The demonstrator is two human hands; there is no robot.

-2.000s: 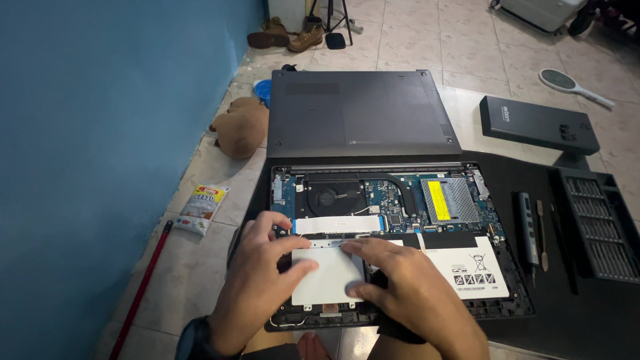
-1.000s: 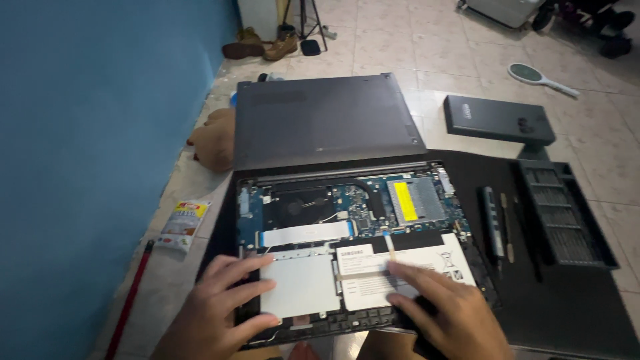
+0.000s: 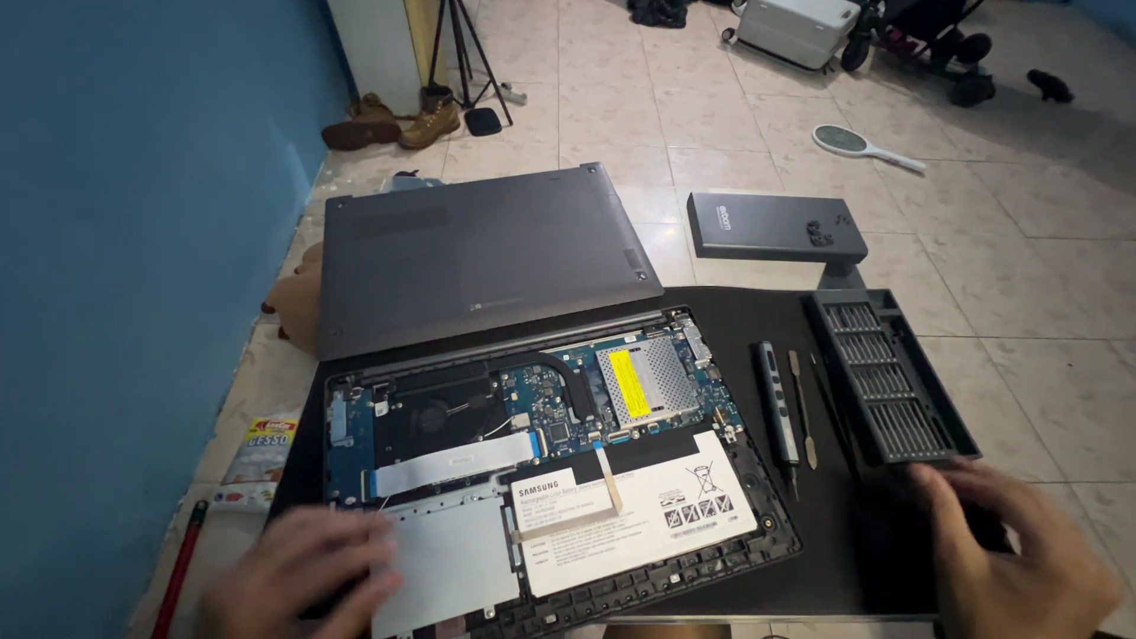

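Note:
An opened laptop base [image 3: 772, 497] lies on a black table, its circuit board [image 3: 532, 386], fan and white Samsung battery [image 3: 639, 524] exposed. My left hand [image 3: 306, 568], blurred, is over the laptop's lower left corner, its fingertips at the edge of a plain metal plate [image 3: 453, 555]; whether they touch it is unclear. At the table's right side, my right hand [image 3: 1012, 550] has thumb and fingers apart just below a dark bit case [image 3: 963, 435]; no held object shows. An electric screwdriver [image 3: 777, 408], a metal spudger [image 3: 801, 408] and dark tweezers [image 3: 834, 399] lie between laptop and case.
The laptop's grey bottom cover [image 3: 479, 257] lies behind the base. A dark box [image 3: 772, 231] with small dark pieces on it sits at the back right. A blue wall [image 3: 133, 222] runs along the left, with a plastic packet [image 3: 257, 457] and a red pole [image 3: 182, 568] beside the table.
My right hand has left the battery area and moved right, to the bit case. My left hand has shifted to the plate's left edge. The view has turned somewhat.

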